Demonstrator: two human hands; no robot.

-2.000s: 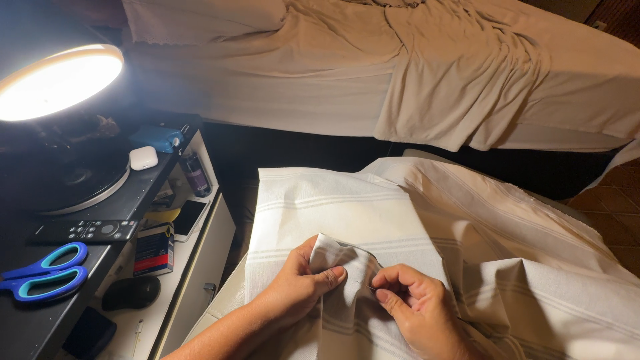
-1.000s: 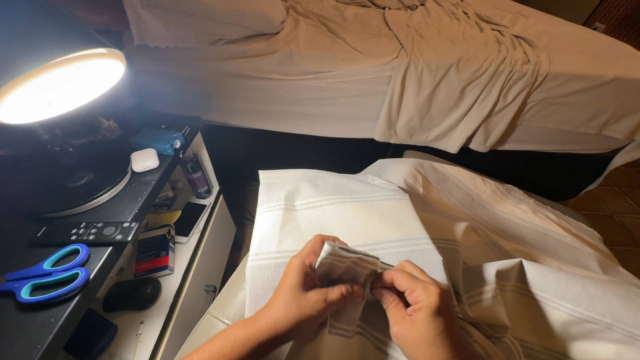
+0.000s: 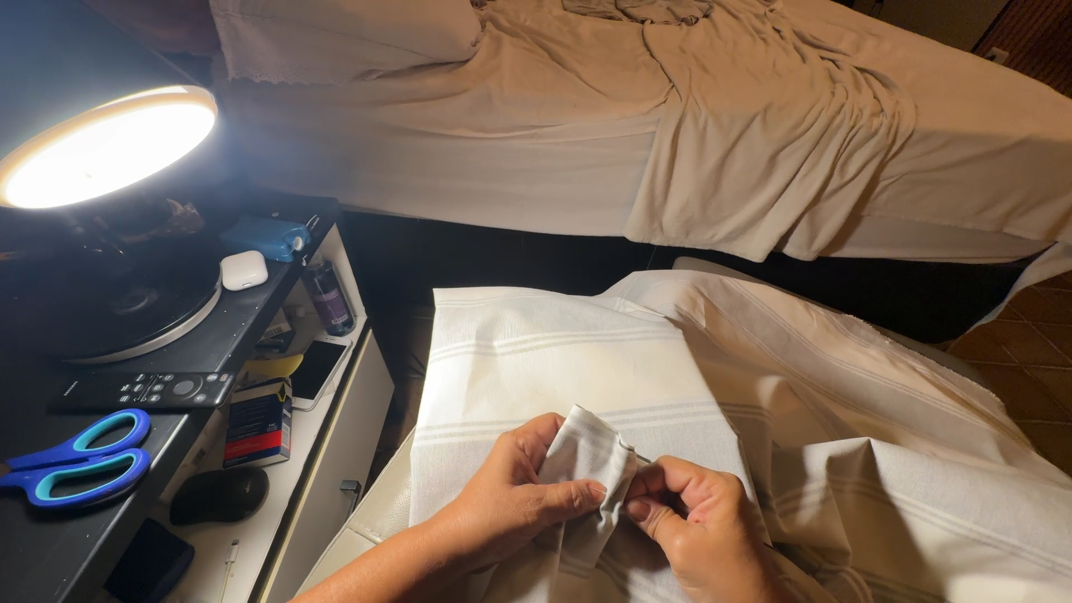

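Observation:
White cloth with grey stripes (image 3: 578, 352) lies draped before me and spreads to the right. My left hand (image 3: 532, 494) pinches a folded edge of it, thumb on top of the fold. Close by on the right, my right hand (image 3: 691, 511) has thumb and fingers together at the same fold. Between the hands a short stretch of a thin, dark, needle-like item (image 3: 643, 458) shows by the right fingertips; the rest of it is hidden by those fingers.
At the left, blue-handled scissors (image 3: 84, 465), a remote control (image 3: 144, 390) and a white earbud case (image 3: 244, 270) lie on a dark nightstand (image 3: 172, 427) under a lit lamp (image 3: 109, 146). Its open shelf holds a computer mouse (image 3: 219, 494) and a bottle (image 3: 328, 297). A bed (image 3: 536, 180) stands beyond.
The folded edge has turned in my left hand, and its corner now points up. My right fingers have shifted slightly along the fold.

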